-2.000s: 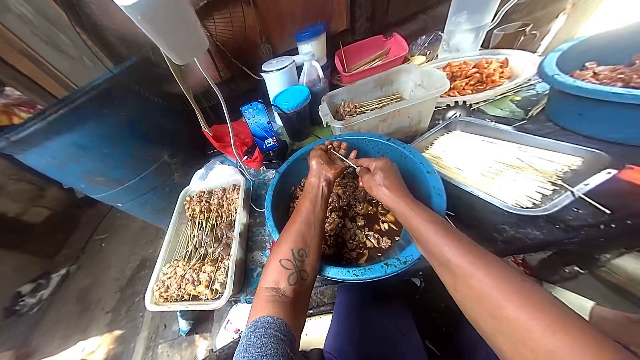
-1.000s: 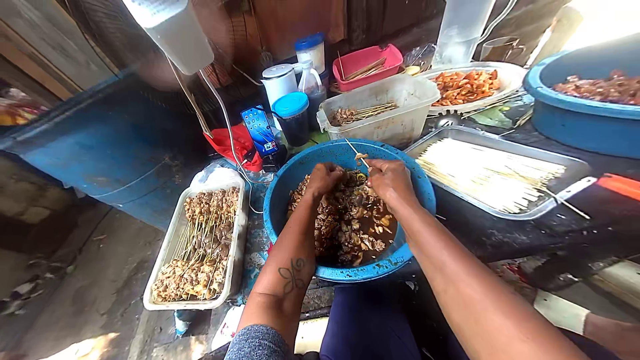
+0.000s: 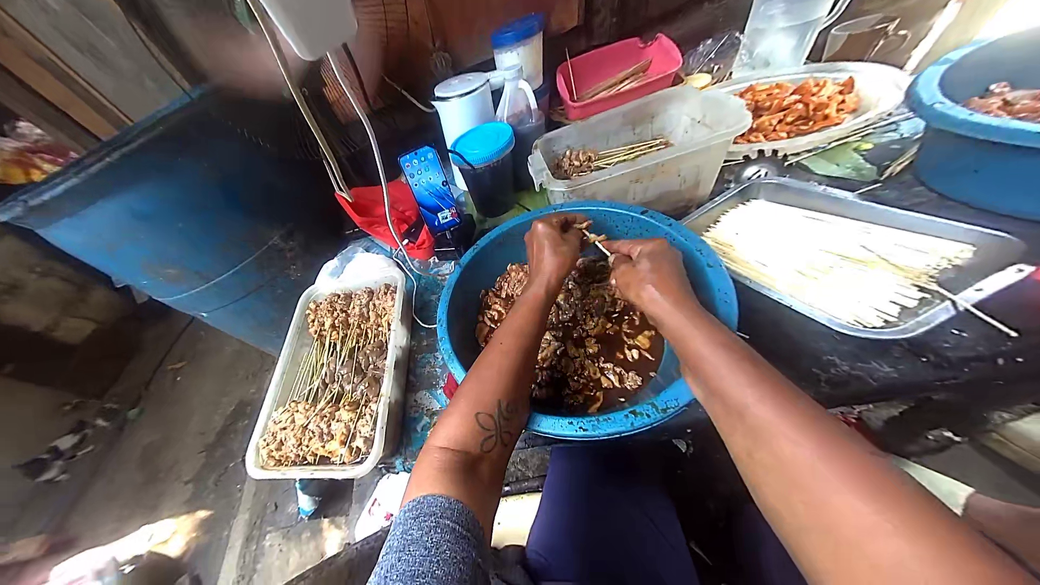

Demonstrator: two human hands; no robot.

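Above the far part of a blue plastic basin (image 3: 695, 398) of marinated meat pieces (image 3: 581, 337), my right hand (image 3: 650, 272) grips a thin bamboo skewer (image 3: 599, 243). My left hand (image 3: 556, 244) holds a small piece of meat (image 3: 587, 227) at the skewer's other end. Left of the basin, a white plastic tray (image 3: 398, 357) holds loaded skewers in rows. To the right, a metal tray (image 3: 812, 318) carries many bare skewers. A clear plastic container (image 3: 650, 175) behind the basin has several loaded skewers in it.
A phone (image 3: 431, 188) stands upright by a red cloth (image 3: 382, 215). Lidded containers, one with a blue lid (image 3: 483, 144), and a pink basket (image 3: 621, 97) stand behind. An oval platter (image 3: 881, 81) of reddish meat and another blue basin (image 3: 975, 154) are at right. A white cable (image 3: 378, 154) hangs down left.
Between one second ago and now, the skewer's upright end has tilted over toward my left hand. Both hands have moved slightly toward the basin's far rim.
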